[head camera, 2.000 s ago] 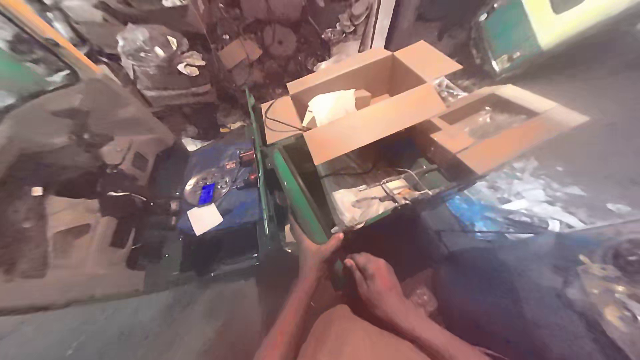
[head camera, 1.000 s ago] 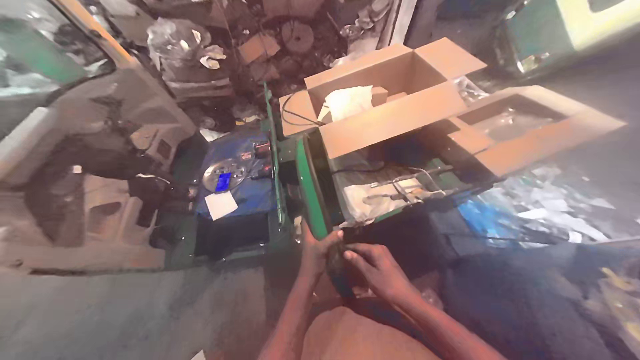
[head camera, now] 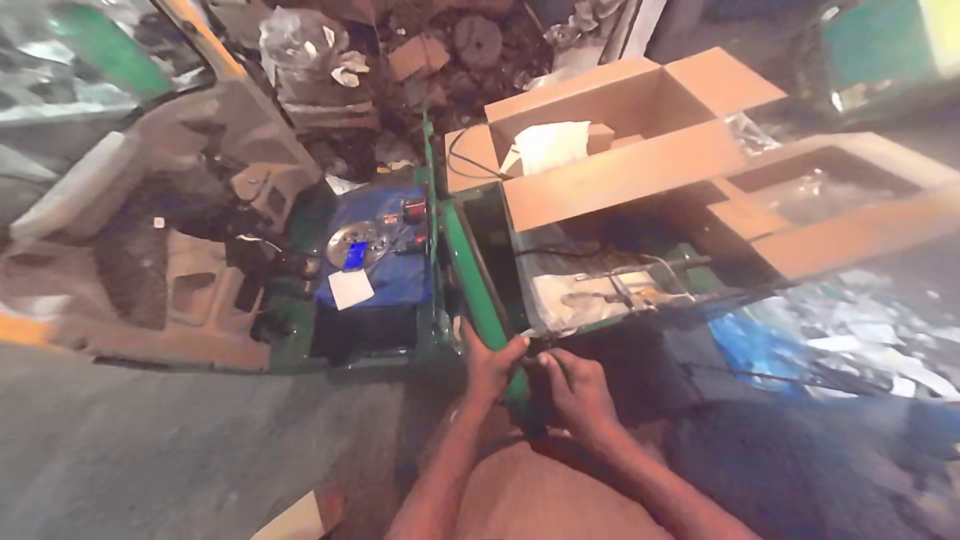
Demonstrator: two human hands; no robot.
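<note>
A long green painted panel [head camera: 476,281] stands on edge and runs down toward my body. My left hand [head camera: 491,364] grips its near end, with the thumb over the edge. My right hand [head camera: 581,386] is just to the right, its fingers curled and the thumb against the forefinger at the panel's edge. Whether something small is between those fingertips cannot be made out. Beyond my right hand, metal tools [head camera: 626,291] and a pale cloth [head camera: 551,304] lie on a green surface.
A large open cardboard box [head camera: 622,176] stands behind the tools, and another open box [head camera: 832,244] is at its right. A blue surface [head camera: 390,281] at left holds a metal disc [head camera: 347,247] and a white paper [head camera: 351,289]. Plastic scraps [head camera: 862,337] cover the floor at right.
The view has shifted left, so the scene sits farther right. My left hand stays on the panel's near end, and my right hand stays close beside it.
</note>
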